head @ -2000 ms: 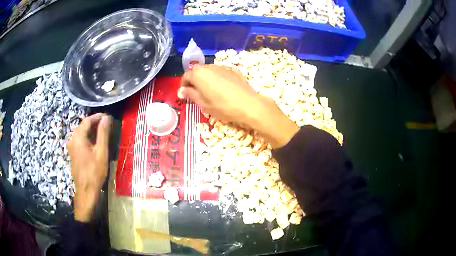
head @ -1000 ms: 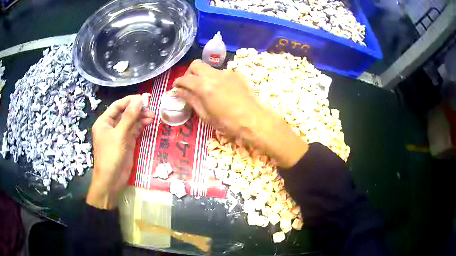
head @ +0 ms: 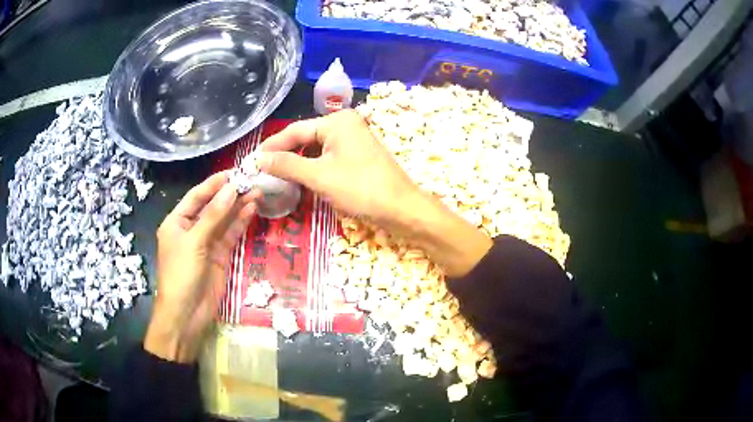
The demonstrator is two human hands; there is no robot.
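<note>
My left hand (head: pixel 198 247) holds a small grey-white piece (head: pixel 241 179) between thumb and fingers. My right hand (head: pixel 347 169) meets it there, its thumb and fingertips pinched at the top of the piece; a second piece between them is too small to make out. A small round white pot (head: pixel 279 198) sits just behind the fingertips on the red sheet (head: pixel 285 264), partly covered by my hands. The grey-white heap (head: pixel 74 214) lies to the left and the cream heap (head: pixel 471 181) to the right.
A shiny round basin (head: pixel 124 124) with one pale piece inside stands at upper left. A white squeeze bottle (head: pixel 333 89) stands beside the blue tote (head: pixel 528 78). Two whitish clusters (head: pixel 272 307) lie near the red sheet's near edge, above a yellowish strip (head: pixel 239 363).
My left hand has come from the grey-white heap to the pot, now holding a piece. My right hand has moved left from beside the bottle, past the pot, to meet the left fingertips.
</note>
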